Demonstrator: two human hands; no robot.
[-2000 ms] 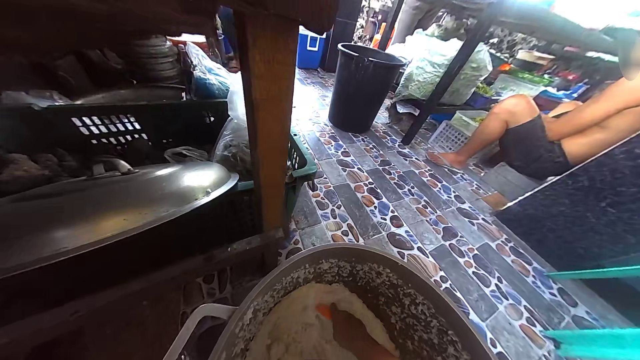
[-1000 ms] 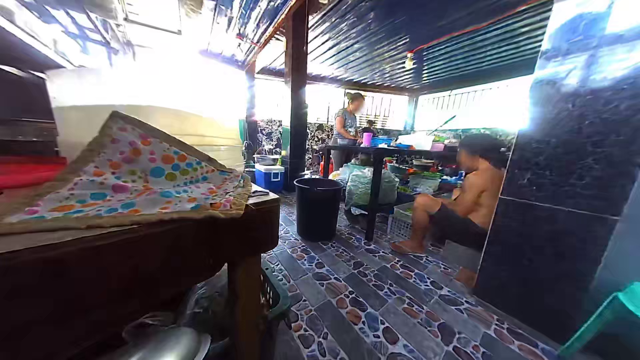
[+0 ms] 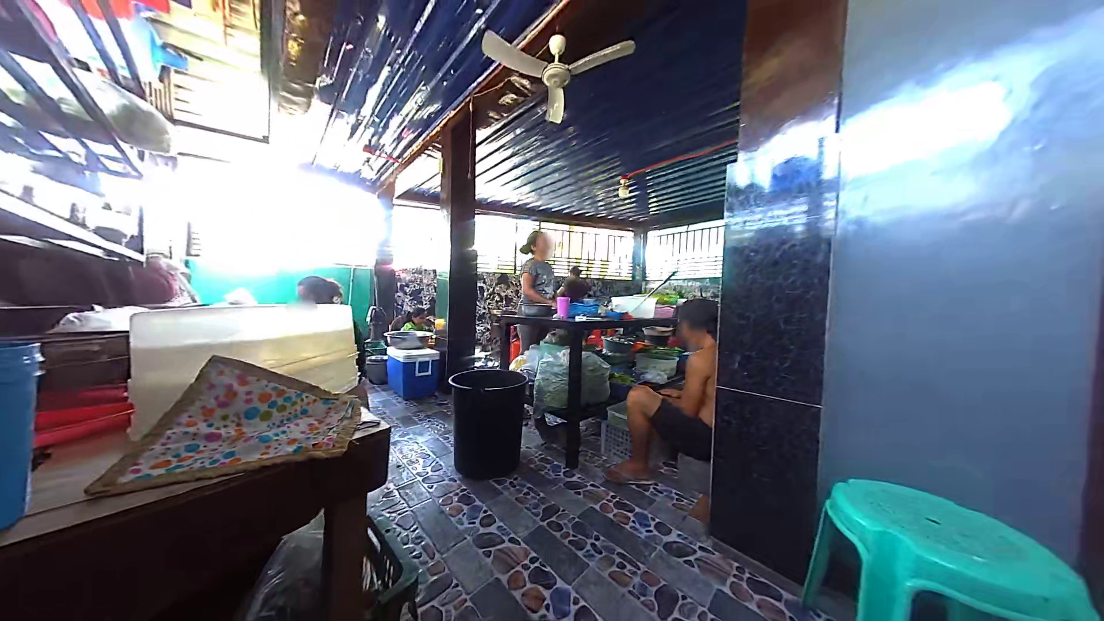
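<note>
Neither my left hand nor my right hand shows in the head view, so what they hold or touch cannot be told. Nearest on the left is a dark wooden table [image 3: 345,457], on which lies a polka-dot cloth [image 3: 250,418] with a brown border. Behind the cloth stands a translucent pale plastic container [image 3: 172,345]. A blue plastic container [image 3: 15,431] is cut off by the left edge. The pot seen earlier is out of view.
A green plastic stool [image 3: 949,535] stands at the lower right beside a dark tiled pillar [image 3: 768,431]. On the patterned floor are a black bin [image 3: 488,427] and a blue cooler [image 3: 410,375]. One person [image 3: 694,379] sits by a laden black table [image 3: 573,388]; another [image 3: 536,280] stands behind it.
The view has tipped up strongly from the floor toward the room. A pot with pale contents, in the oldest frame at the bottom, has left the view. The green stool now shows more fully.
</note>
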